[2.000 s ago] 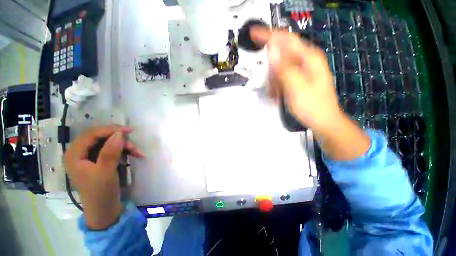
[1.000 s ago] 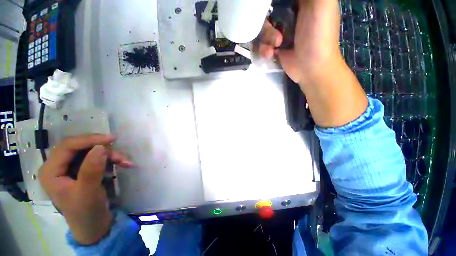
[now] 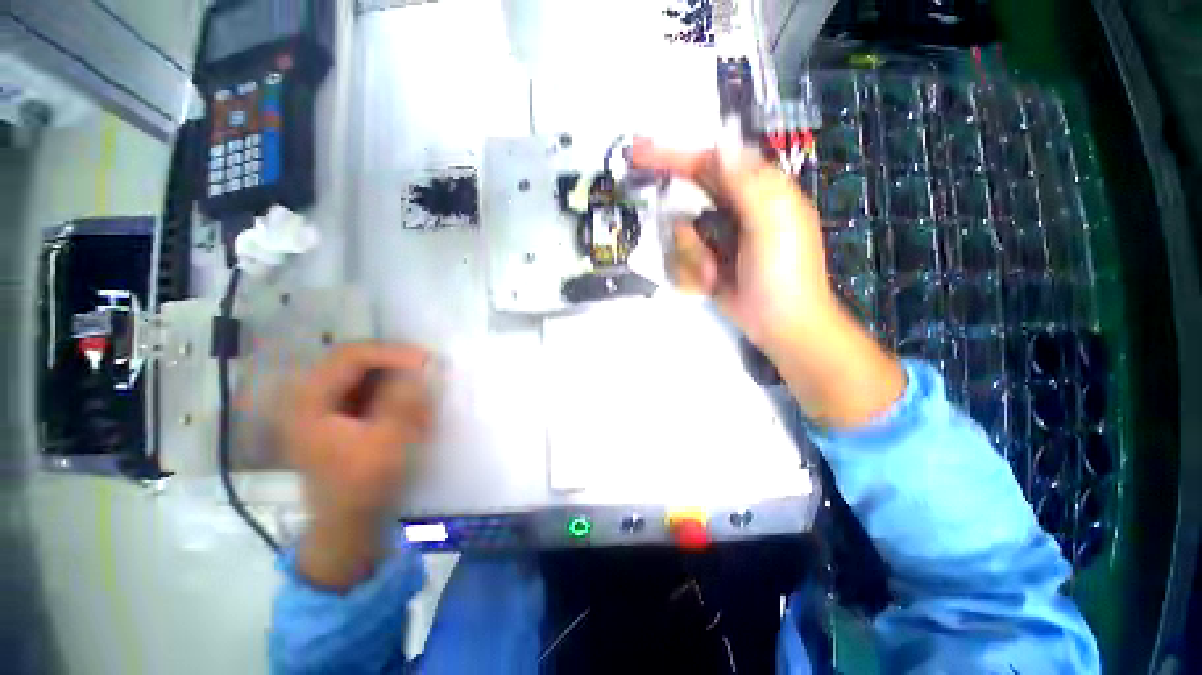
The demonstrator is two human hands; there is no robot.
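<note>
My right hand (image 3: pixel 758 251) is at the right side of the fixture (image 3: pixel 606 237) on the raised bed plate (image 3: pixel 514 224). Its index finger reaches over the fixture's top, by a small shiny rounded piece. A dark patch shows between the fingers and palm; I cannot tell whether it is a held unit or shadow. The fixture has a dark and yellowish metallic middle and a dark block at its front. My left hand (image 3: pixel 363 429) is blurred, fingers curled, over the front left of the machine; a dark gap shows inside it, and its contents cannot be told.
A blister tray (image 3: pixel 949 224) with round pockets lies at right; dark round units sit in its nearer right part. Small black parts (image 3: pixel 442 198) lie left of the fixture. A teach pendant (image 3: pixel 251 132) is at far left. The green start button (image 3: pixel 580 526) and red emergency stop (image 3: pixel 689 530) are in front.
The black disc seen in my right fingers two seconds ago no longer shows clearly. The white rounded machine part no longer covers the fixture. My left hand has moved right. The camera view has shifted.
</note>
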